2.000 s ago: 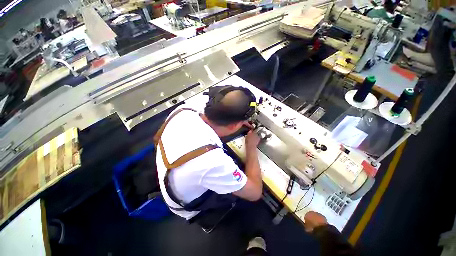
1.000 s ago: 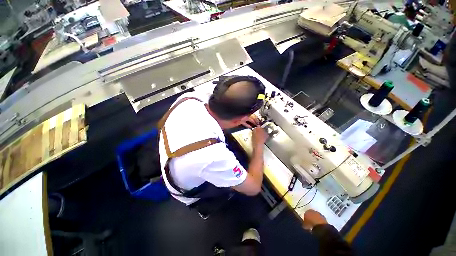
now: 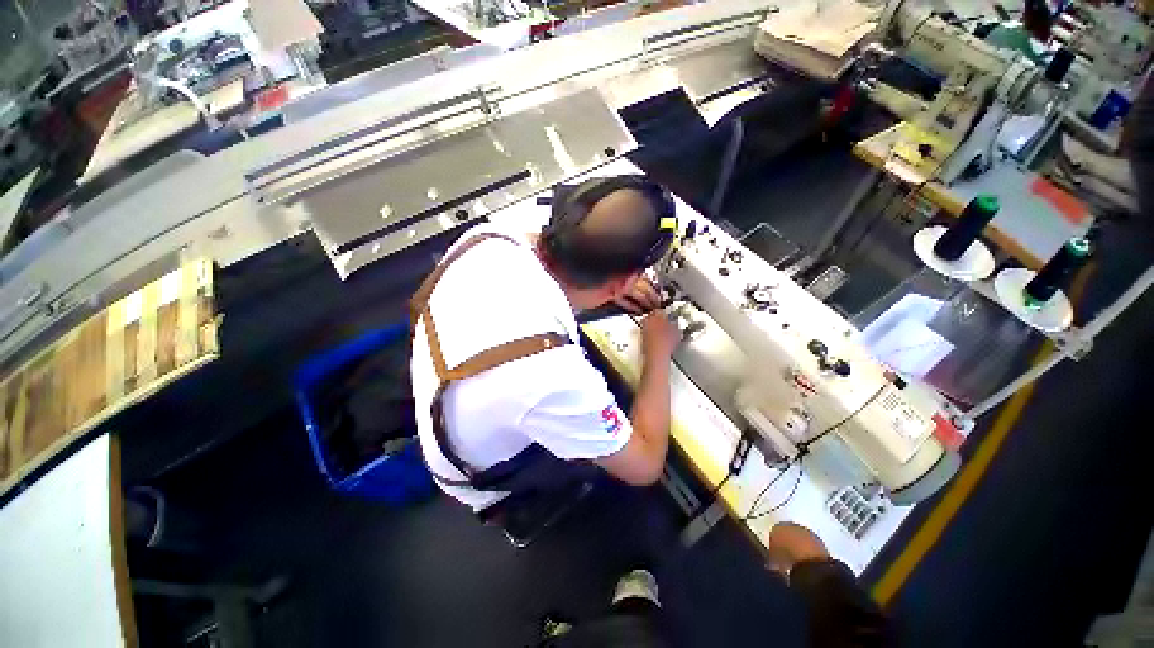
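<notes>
My right hand (image 3: 795,547) rests on the near corner of the white sewing table (image 3: 820,506), in a dark sleeve. Its fingers are too small and blurred to read. My left hand is out of the picture. A cream-white industrial sewing machine (image 3: 810,367) stands on the table. A seated person (image 3: 532,355) in a white shirt with brown straps bends over its needle end, both hands there. What those hands hold is hidden or too small to tell. A small metal tray (image 3: 852,509) lies beside my right hand.
A blue plastic crate (image 3: 332,446) with dark pieces stands behind the person. A slatted wooden board (image 3: 108,361) and a white tabletop (image 3: 61,557) are at left. Dark thread cones (image 3: 968,230) stand on white discs at right. Stacked panels (image 3: 816,38) lie at the back. A yellow line (image 3: 968,487) marks the floor.
The view has shifted, so the scene sits further right and the crate looks higher than at first. The seated person's head has moved slightly right. My right hand stays at the table corner.
</notes>
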